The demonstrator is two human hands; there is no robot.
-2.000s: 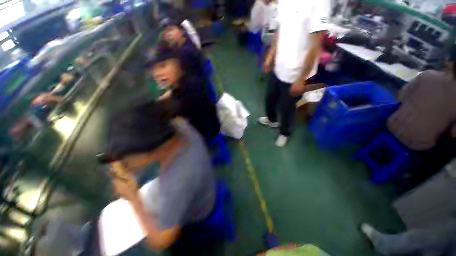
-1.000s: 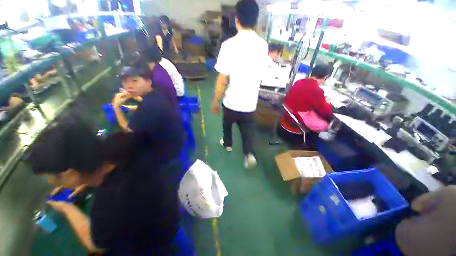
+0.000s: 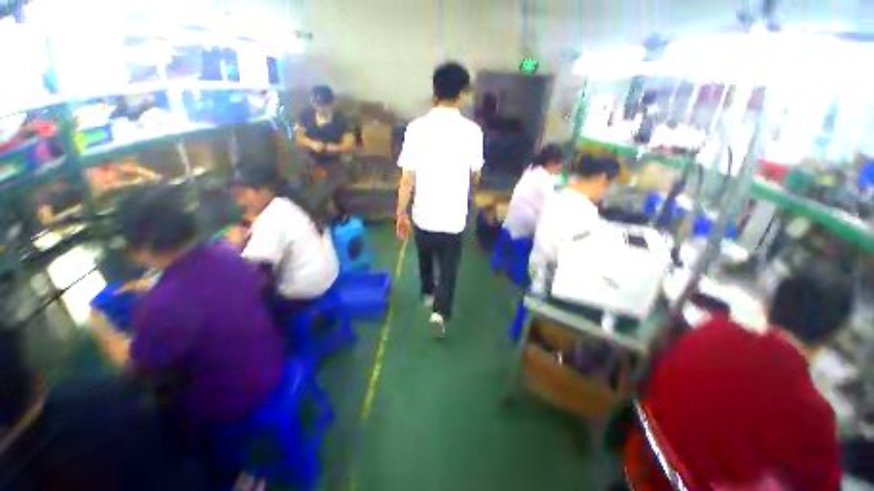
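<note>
Neither of my hands is in view, and nothing held shows. Nearest in front of me is the green floor (image 3: 470, 403) of an aisle with a yellow line (image 3: 376, 369) along its left part. A person in a white shirt and dark trousers (image 3: 443, 177) walks ahead in the aisle, back towards me. A white box-like unit (image 3: 613, 270) stands on a small metal-framed table (image 3: 575, 331) on the right.
Seated people line both sides, among them one in purple (image 3: 206, 321) on the left and one in red (image 3: 738, 408) close at right. Blue stools (image 3: 287, 422) and a blue bin (image 3: 364, 292) edge the aisle. A dark doorway (image 3: 508, 125) is at the back.
The view has moved forward along the aisle. The white bag, blue crate and open carton have left view. The blurred hand at the lower right is gone. The person in red is now much closer.
</note>
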